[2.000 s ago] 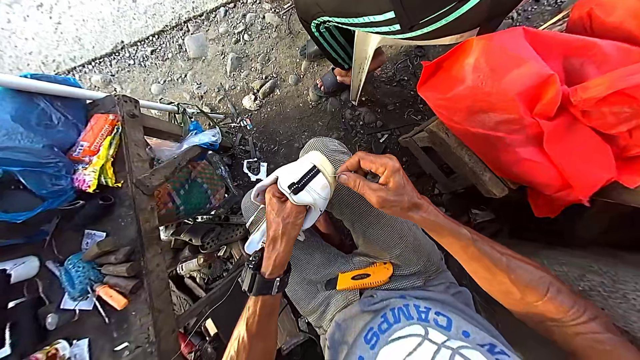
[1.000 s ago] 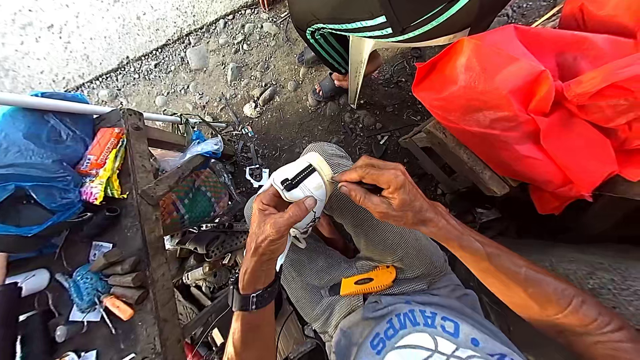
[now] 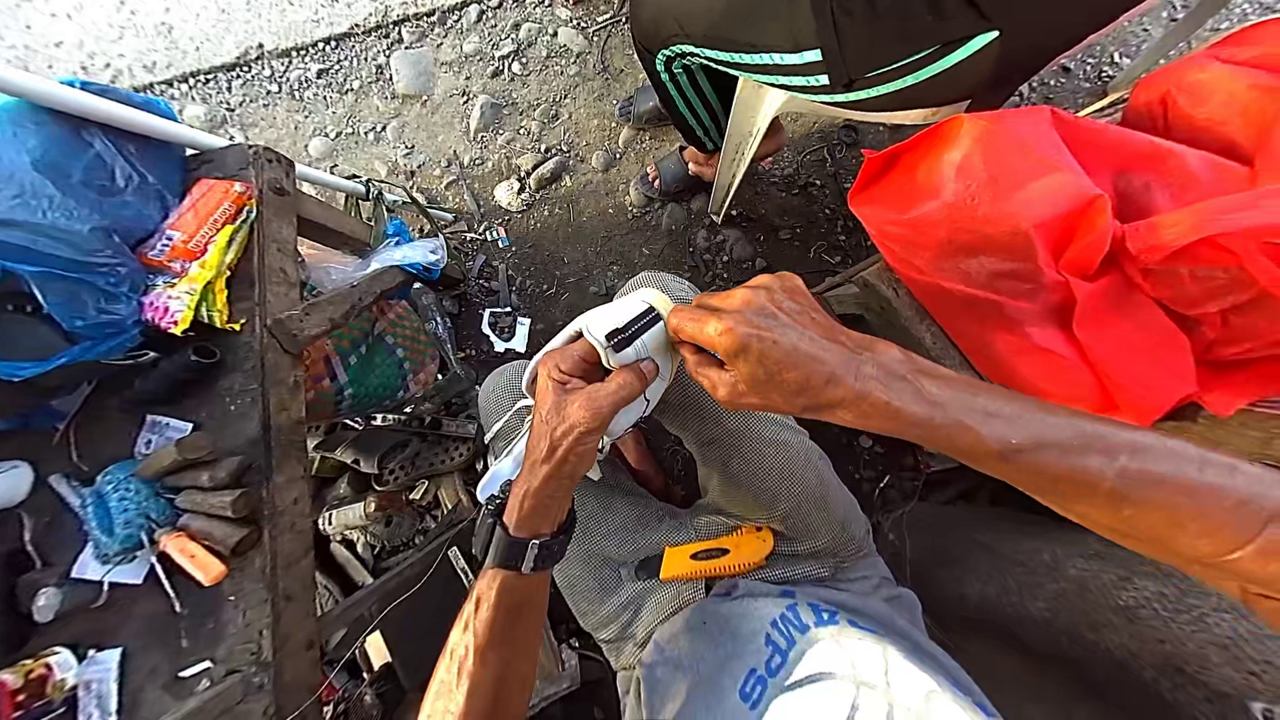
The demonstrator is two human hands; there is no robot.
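A white shoe [image 3: 632, 385] with a black stripe rests above my knees, its edge pale yellowish near my fingers. My left hand [image 3: 580, 410] is closed around its near side, the thumb lying on the white upper. At the shoe's far right edge, the fingertips of my right hand [image 3: 750, 345] are pinched together against it; whether they hold anything small is hidden. An orange utility knife [image 3: 716, 554] lies across my lap, below both hands.
At left, a dark wooden table [image 3: 280, 430] bears wooden-handled tools [image 3: 215, 502], blue thread [image 3: 125, 510] and a blue plastic bag [image 3: 85, 220]. Red cloth [image 3: 1040, 260] covers something at right. A seated person's sandalled foot [image 3: 685, 172] is ahead. Old shoes [image 3: 400, 450] and scraps fill a box beside my leg.
My left hand has shifted its grip on the shoe since the oldest frame, the thumb now lying over the upper. My right hand stays at the shoe's edge.
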